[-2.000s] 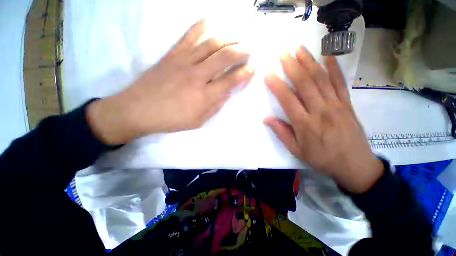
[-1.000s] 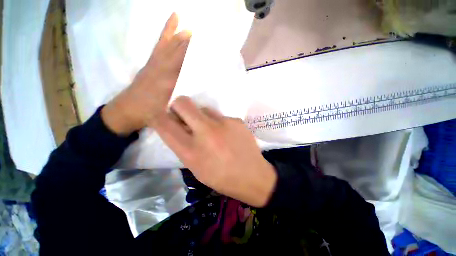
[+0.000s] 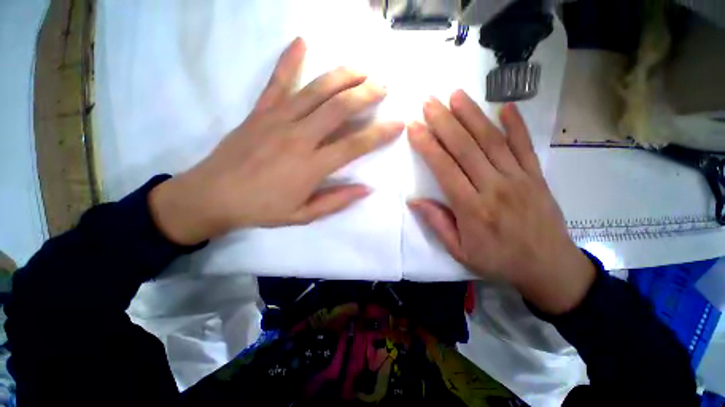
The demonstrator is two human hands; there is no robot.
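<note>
A large white fabric piece (image 3: 318,253) lies flat on the machine table, with a straight seam or edge line running down its middle between my hands. My left hand (image 3: 274,155) lies flat on the fabric left of that line, fingers spread. My right hand (image 3: 497,191) lies flat on it to the right, fingers a little apart. The presser foot area (image 3: 420,22) is just beyond my fingertips, at the top edge; the lamp glare washes out the fabric there. A ridged grey knob (image 3: 513,82) is above my right fingers.
A yellowish tuft (image 3: 648,75) hangs on the machine at the right. Black scissors (image 3: 710,176) lie at the right edge. A printed ruler (image 3: 636,229) marks the table front. A brown cardboard strip (image 3: 67,119) is at the left. A blue crate (image 3: 676,306) and white pieces are below.
My right hand has moved from beside my left wrist out to the right side of the fabric and lies flat. My left hand's fingers are spread now. The view has shifted back to the presser foot.
</note>
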